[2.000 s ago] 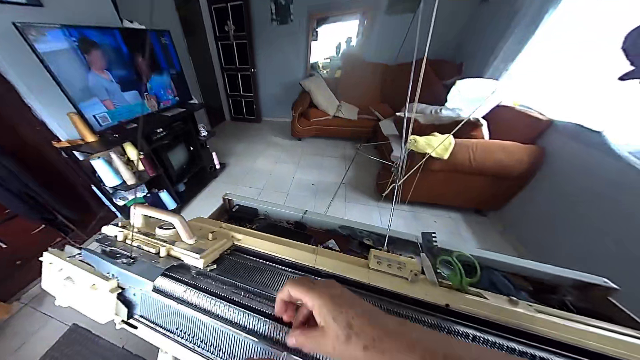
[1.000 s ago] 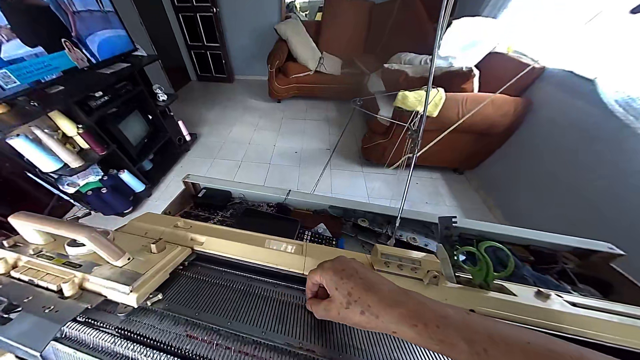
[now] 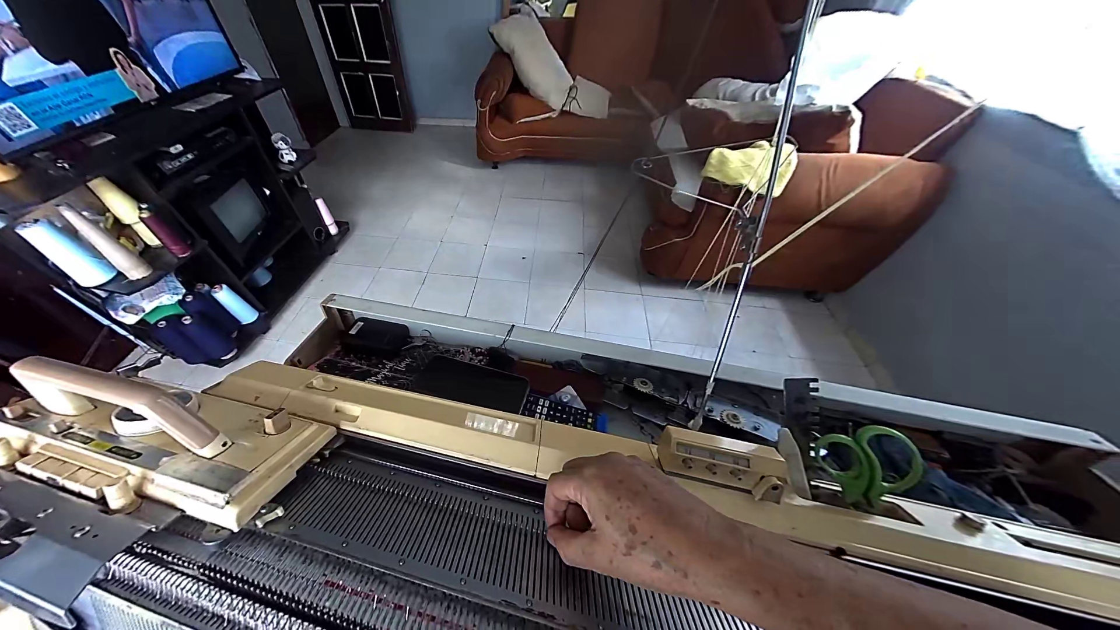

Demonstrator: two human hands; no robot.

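My right hand (image 3: 604, 516) rests with curled fingers on the grooved metal needle bed (image 3: 420, 516) of a knitting machine, close to its beige back rail. Whether its fingers pinch something small cannot be told. At the left, the beige knitting carriage (image 3: 166, 437) with its curved handle sits on the bed, well away from the hand. In front runs a second row of needles (image 3: 350, 586) with some dark red marks. A beige row counter (image 3: 722, 459) stands just right of and behind the hand, at the foot of a metal yarn mast (image 3: 744, 254). My left hand is not in view.
Green-handled scissors (image 3: 868, 464) stand in a slot right of the counter. Behind the machine a long trough (image 3: 560, 341) holds a remote control (image 3: 564, 409) and metal parts. Yarn cones (image 3: 188, 324) fill a shelf under a television (image 3: 105, 61). Brown sofas (image 3: 849, 210) stand beyond.
Two seconds ago my right hand was lower, over the front needles; now it is at the upper part of the bed, near the back rail. The view has shifted noticeably.
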